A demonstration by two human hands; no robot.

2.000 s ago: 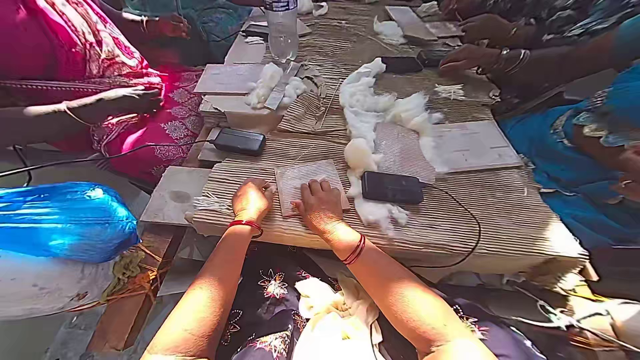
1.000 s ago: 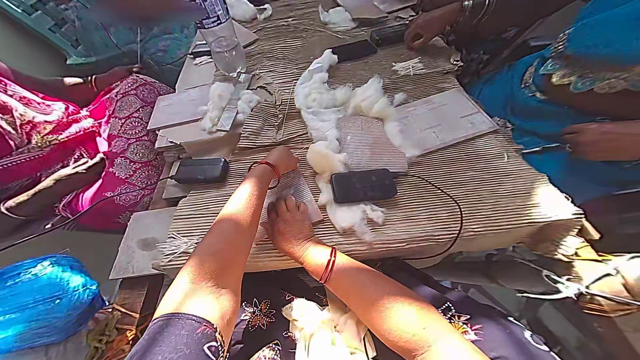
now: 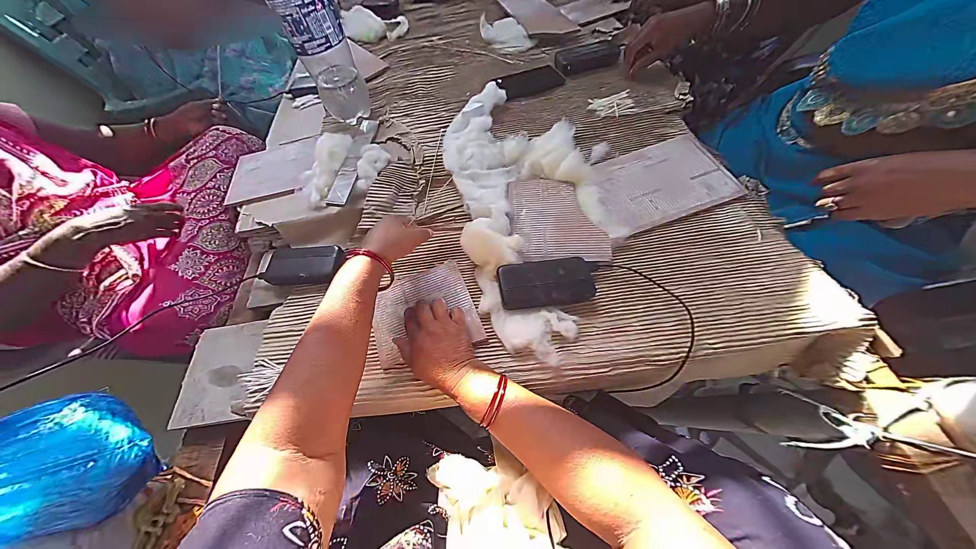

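Note:
My right hand lies palm down on a small ribbed board, its fingers bent on the surface. Just beyond the board's upper left edge, my left hand is over the corrugated cardboard table cover, close to some thin sticks; whether it grips one is unclear. White cotton wool runs along the right side of the board, partly under a black case with a cable. A second ribbed board lies beyond that case. A bundle of short white sticks lies left of my left forearm.
Another black case is left of my left wrist. A plastic bottle stands farther back near boards with cotton. A larger flat board lies at the right. Other people sit on both sides, a blue bag at lower left.
My left hand has moved from the board's left side to beyond its upper edge. My right hand stays on the board, which now lies tilted. The view has shifted.

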